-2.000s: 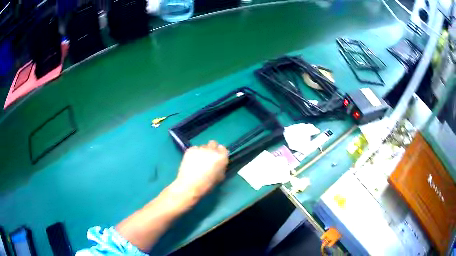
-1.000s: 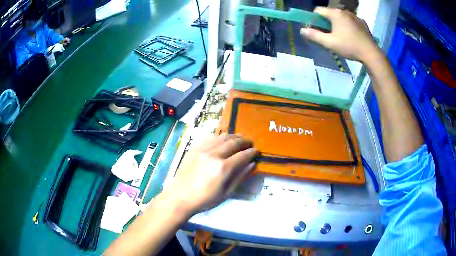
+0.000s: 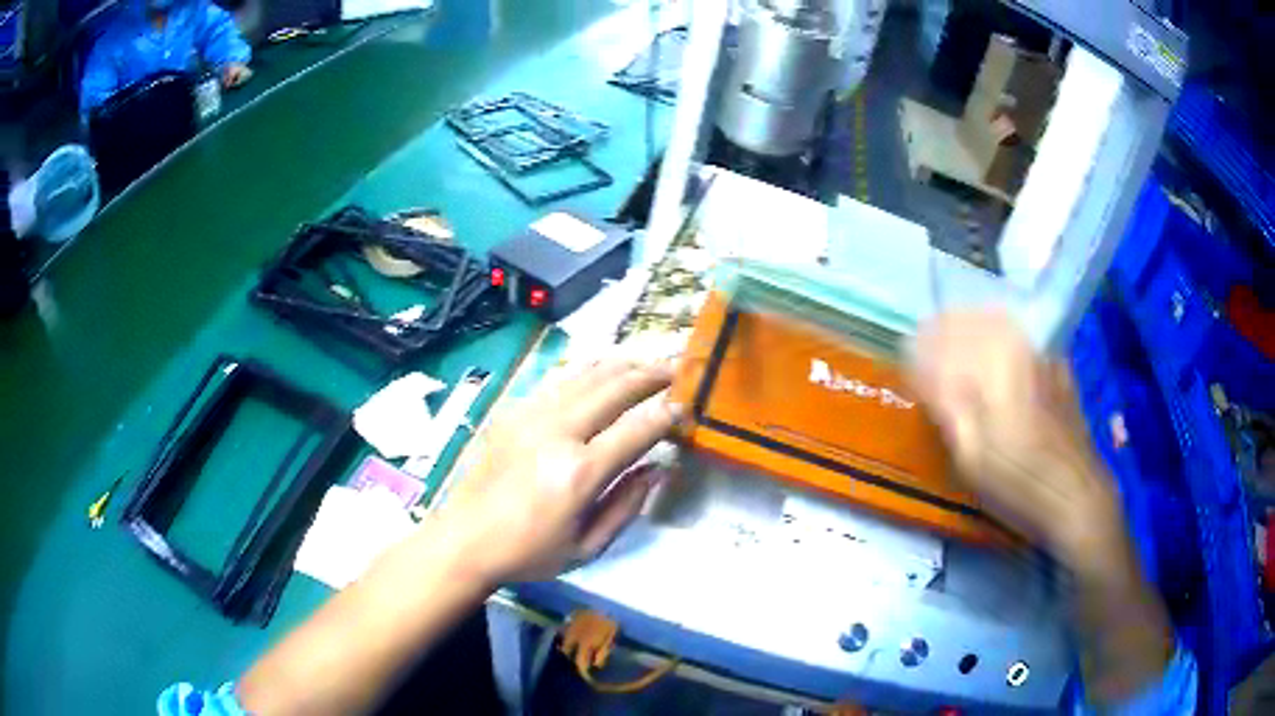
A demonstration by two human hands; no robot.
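The orange fixture base (image 3: 825,406) with white lettering lies on the white machine bed, a black bezel frame (image 3: 804,455) on it. The pale green cover (image 3: 825,301) is blurred and low over the base's far side. My left hand (image 3: 559,455) rests at the base's left edge, fingers spread, fingertips against its near left corner; I see nothing held in it. My right hand (image 3: 1000,406) is motion-blurred over the base's right part and hides it; whether it grips the cover cannot be told.
Stacked bezel frames (image 3: 231,483), a tangled frame pile (image 3: 371,287), white paper (image 3: 350,532) and a dark box with red lights (image 3: 559,263) are on the green bench at left. Round buttons (image 3: 913,650) line the bed's front edge. A person (image 3: 161,56) sits at far left. Blue bins (image 3: 1161,406) stand at right.
The green cover has swung down from upright towards the orange base. My right hand has come down and nearer with it. My left hand has stayed near the base's left edge.
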